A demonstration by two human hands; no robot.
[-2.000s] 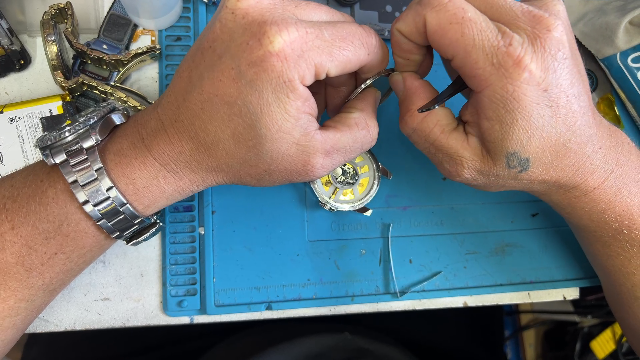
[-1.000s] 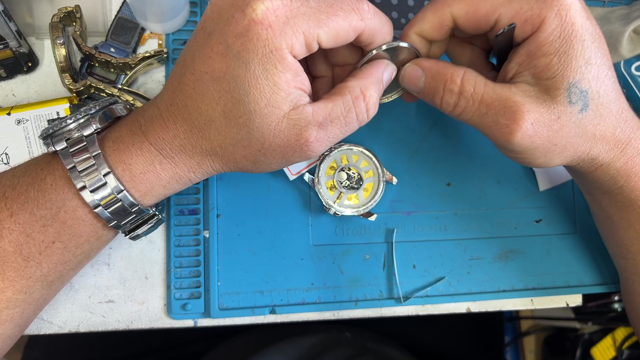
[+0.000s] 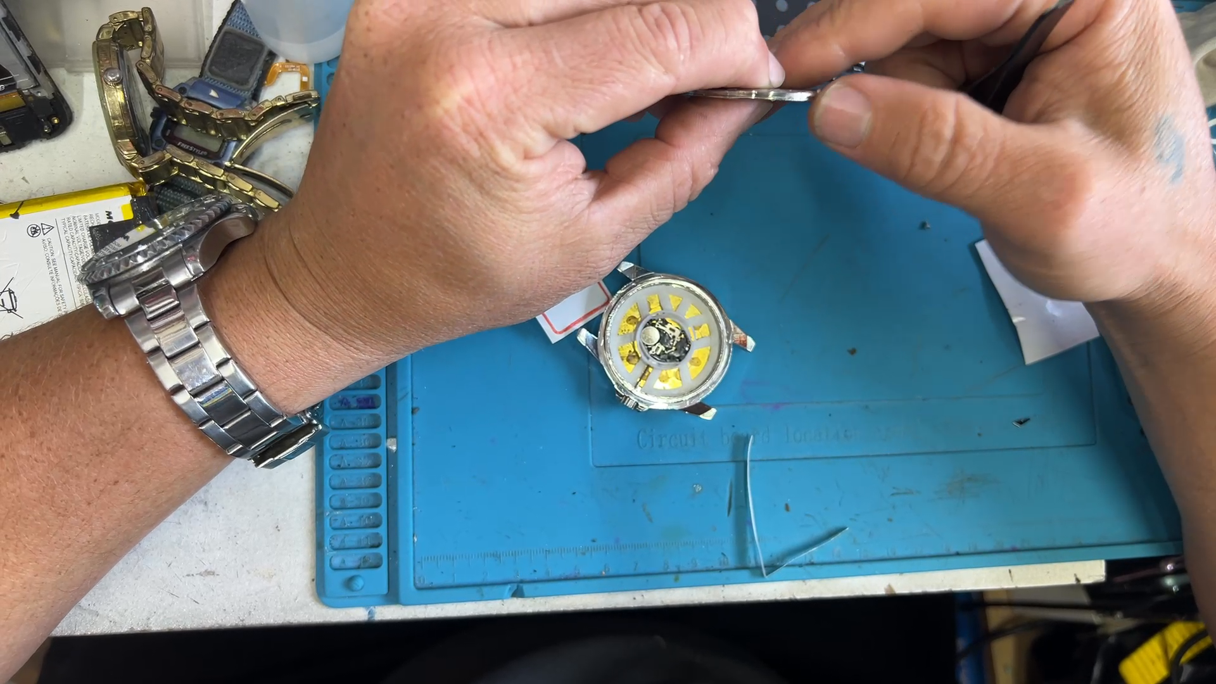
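Both hands meet at the top over the blue silicone work mat [image 3: 855,380]. Between thumb and fingers, my left hand [image 3: 532,152] pinches a thin round metal ring [image 3: 755,94], seen edge-on; it looks like a watch bezel or case back. My right hand [image 3: 1007,142] touches the ring's right end with thumb and forefinger and also keeps a dark slim tool [image 3: 1021,62], perhaps tweezers, against its palm. Below them a strapless silver watch case [image 3: 665,342] with a yellow and grey dial lies face up on the mat. A steel-bracelet wristwatch [image 3: 190,323] is on my left wrist.
Gold-tone watches [image 3: 123,104] and a digital watch [image 3: 233,66] lie upper left, near a battery pack [image 3: 57,247] and an opened phone [image 3: 28,85]. A red-edged white label [image 3: 575,312], a white paper piece [image 3: 1031,304] and a bent clear strip [image 3: 753,503] rest on the mat.
The ring, tilted with its round face showing a second ago, is now edge-on between the fingers. The watch case, partly covered by my left hand two seconds ago, is now in full view.
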